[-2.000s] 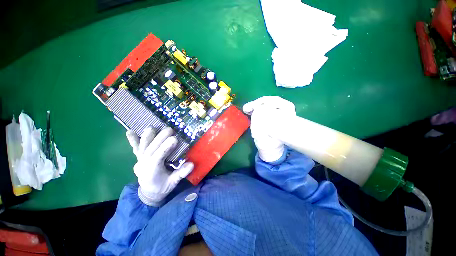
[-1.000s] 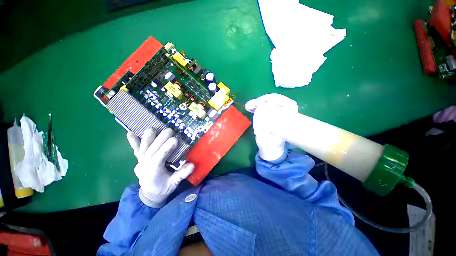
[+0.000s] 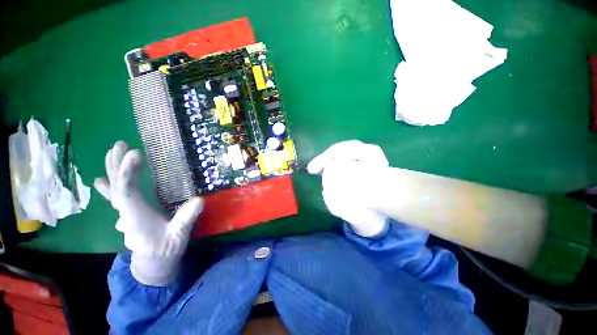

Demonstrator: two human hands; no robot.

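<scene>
A green circuit board [image 3: 245, 124] with a grey ribbed heatsink [image 3: 157, 134] along its left edge lies on a red support pad [image 3: 262, 204] on the bench. My gloved left hand [image 3: 147, 216] is open beside the heatsink's lower left, thumb near its lower corner; whether the thumb touches is unclear. My gloved right hand [image 3: 353, 180] grips the front of a long translucent glue barrel [image 3: 465, 212] with a large green cap [image 3: 566, 239]. Its thin needle [image 3: 301, 167] shows beyond my fingers, at the board's lower right corner by the yellow parts.
A white sheet [image 3: 442, 62] lies on the green bench [image 3: 340, 78] at upper right. At the left lie a crumpled white cloth [image 3: 49, 183] and a yellow-ended tube [image 3: 27, 226]. Red pads [image 3: 29, 301] are at lower left. An air hose [image 3: 504, 282] runs at lower right.
The board and pad have turned clockwise to sit nearly square to me. My left hand has come off the heatsink and opened to the left. The barrel's cap end has moved right and down.
</scene>
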